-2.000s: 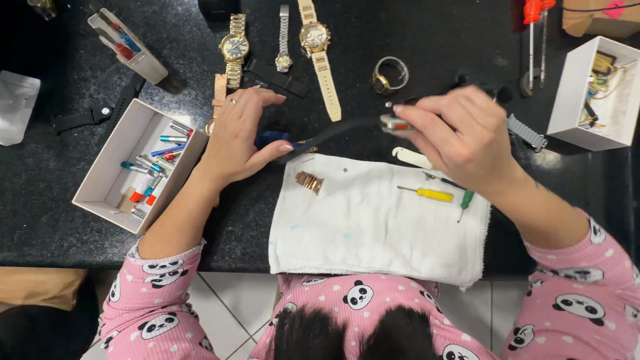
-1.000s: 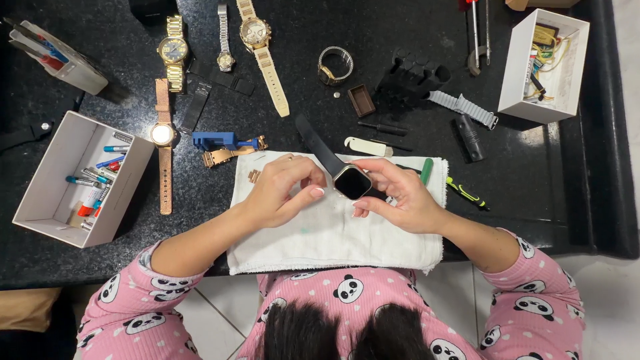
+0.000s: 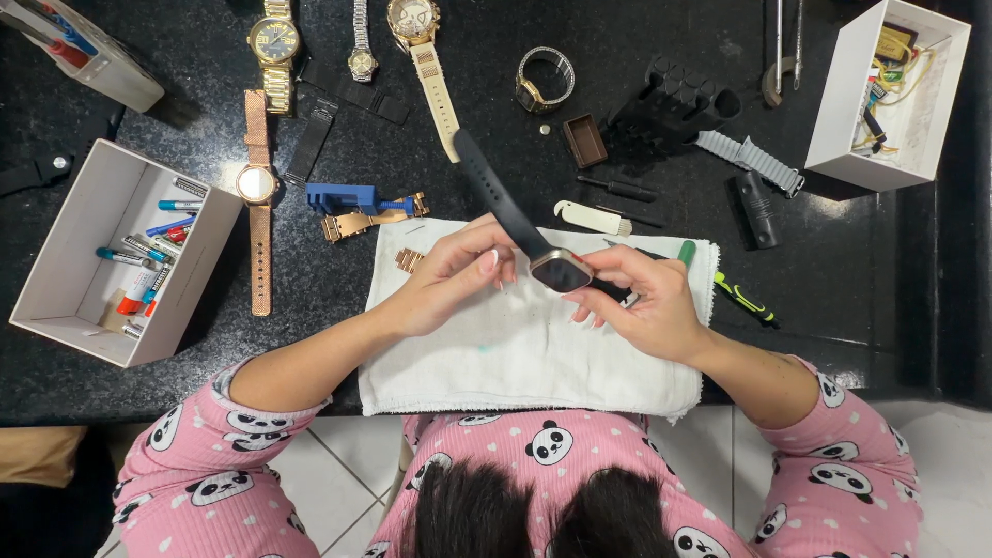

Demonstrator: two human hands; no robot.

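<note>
Over a white cloth [image 3: 496, 356], a smartwatch [image 3: 561, 270] with a black band is held between the thumb and fingers of my right hand [image 3: 647, 298]. One half of the band slants up and to the left; the other half is partly hidden by my right fingers. My left hand [image 3: 465, 275] is beside the band with its fingers curled; whether they touch the band is not clear. A rose-gold link piece [image 3: 408, 260] lies on the cloth by my left hand. Behind it are a blue plastic watch-link tool [image 3: 341, 198] and a rose-gold metal band [image 3: 353, 225]. A green handle [image 3: 687, 253] is near my right hand.
A white box of batteries and markers [image 3: 209, 279] stands left, another white box [image 3: 922, 124] at upper right. Several watches, including a gold one [image 3: 275, 40], lie across the back. A black holder [image 3: 674, 101], white brush tool [image 3: 593, 217] and grey band [image 3: 752, 161] are behind my right hand.
Two seconds ago my hands were further apart, with the dark band stretched between them. They have since come closer together over the cloth, and the watch face now shows. The view has shifted.
</note>
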